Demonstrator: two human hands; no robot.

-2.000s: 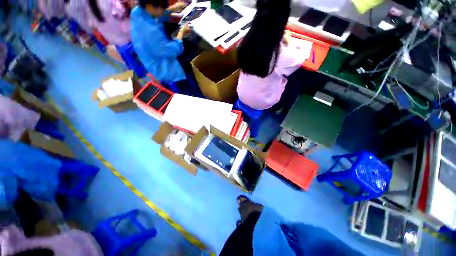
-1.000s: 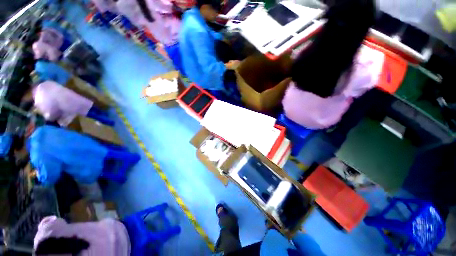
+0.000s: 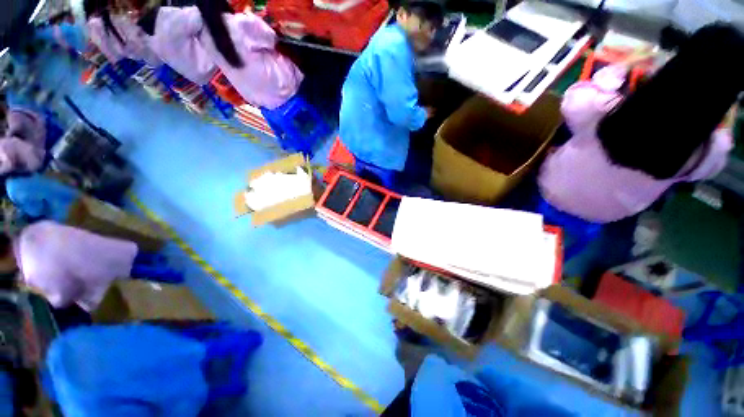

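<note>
Neither of my hands shows. Nearest in front of me, an open brown carton (image 3: 507,326) at the lower right holds a dark tablet (image 3: 575,338) in a pale frame. A smaller carton (image 3: 428,324) beside it holds white pieces. Behind them lies a stack of trays with a plain white cover (image 3: 473,240) on top. At its left end a red foam tray (image 3: 359,205) shows black tablets in its pockets. My blue clothing (image 3: 445,387) shows at the bottom edge.
A carton with white pieces (image 3: 277,194) stands on the blue floor beside a yellow line (image 3: 245,301). A person in blue (image 3: 379,98) stands near a large open carton (image 3: 481,163). A person in pink (image 3: 604,183) is at the right. More people and blue stools line both sides.
The view has swung and moved forward. The cartons and tray stack now appear lower and farther right, and larger. The person in blue also appears farther right.
</note>
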